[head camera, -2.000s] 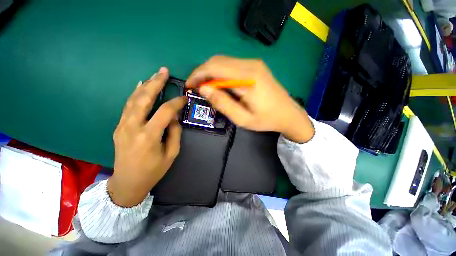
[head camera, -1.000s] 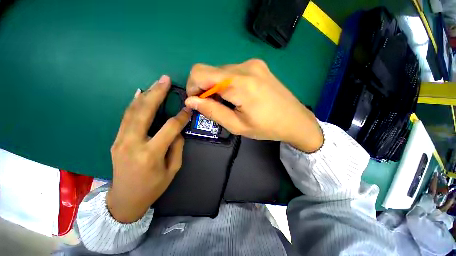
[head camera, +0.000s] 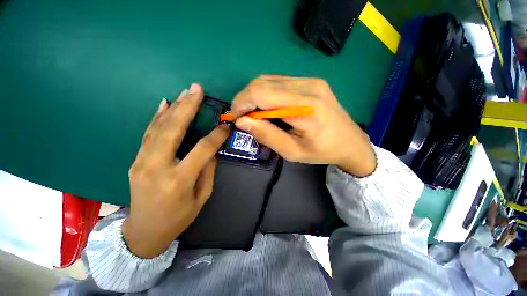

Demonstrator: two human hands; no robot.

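A black phone case housing (head camera: 224, 199) lies in front of me, its camera cutout at the upper left. An electronic module (head camera: 245, 142) with a blue-white QR label sits in its recess. My left hand (head camera: 176, 167) lies over the housing's left side, thumb and index fingertip by the module's upper left corner, holding the housing. My right hand (head camera: 306, 121) grips an orange stick (head camera: 280, 113), held nearly level, its tip at the recess edge above the module. A second black case (head camera: 297, 199) lies beside the housing, partly under my right forearm.
Black covers (head camera: 330, 24) stand at the top beside yellow tape. A blue tray (head camera: 395, 75) full of glossy black parts is at the right. Beyond it is a white board (head camera: 466, 199) with a dark phone-like object. A red stool (head camera: 79, 225) is at lower left. Another person's hands (head camera: 501, 228) show at far right.
The orange stick has swung from slanted to nearly level, its tip staying by the module's upper edge. My right hand has shifted slightly right; my left hand keeps its place on the housing.
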